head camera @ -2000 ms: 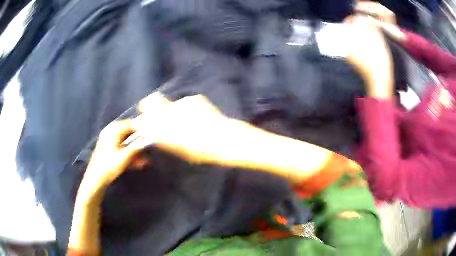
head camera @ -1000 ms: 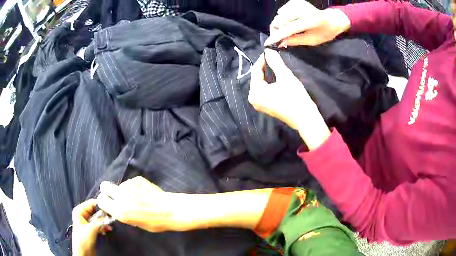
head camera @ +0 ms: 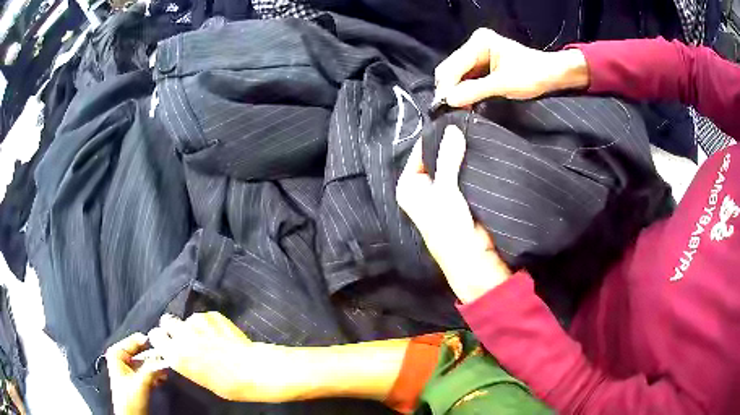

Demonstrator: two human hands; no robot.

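Note:
Dark pinstripe trousers (head camera: 268,296) lie heaped before me, their near end running to my hands at the lower left. My right hand (head camera: 199,352) reaches in from the right, its fingers pinched on the cloth edge. My left hand (head camera: 130,377), cut off by the bottom edge, meets it fingertip to fingertip at the same edge. A small pale glint shows between the fingers; I cannot tell what it is. The cloth under the hands is dark and partly hidden.
A person in a maroon top (head camera: 535,324) stands close at the right, both hands on striped trousers (head camera: 527,186). A white loop (head camera: 407,116) lies on the heap near them. A folded waistband (head camera: 235,53) is at the upper left. White table surface (head camera: 40,324) shows at left.
The view has steadied. My hands have moved down and left from the middle of the heap, staying together. The other person's hands have come onto the trousers at right, turning up more striped cloth.

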